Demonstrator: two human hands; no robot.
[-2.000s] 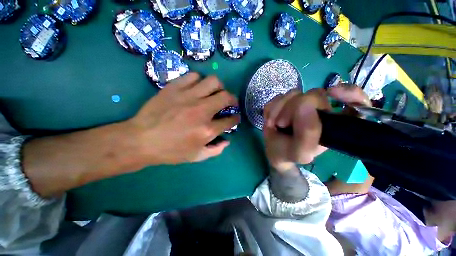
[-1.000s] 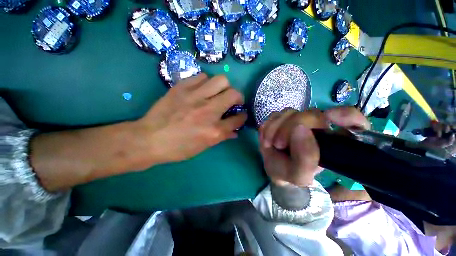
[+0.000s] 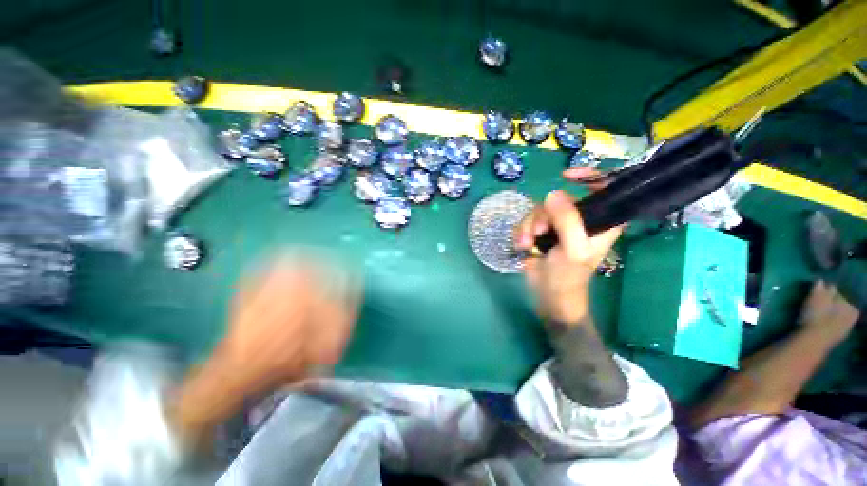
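My right hand [image 3: 570, 242] is closed around the narrow end of a thick black electric screwdriver [image 3: 661, 185], just right of the screw dish. The screwdriver slants up to the right, its tip pointing down-left over the dish's edge. The round, silvery, speckled screw dish [image 3: 496, 231] lies flat on the green mat. My left hand [image 3: 290, 313] is strongly blurred at the lower left, above the mat; its fingers and anything in them cannot be made out. Several round circuit board units [image 3: 418, 184] lie in a cluster beyond the dish.
Clear plastic bags [image 3: 124, 180] lie at the left, with a single round unit [image 3: 182, 252] near them. A teal box [image 3: 699, 294] stands at the right. A yellow post [image 3: 770, 76] is at the upper right. Another person's arm [image 3: 789, 356] reaches in at the lower right.
The view has widened and shifted, now showing the bags and teal box. My left hand has moved away left from the dish and the unit under its fingers. The screwdriver now slants upward.
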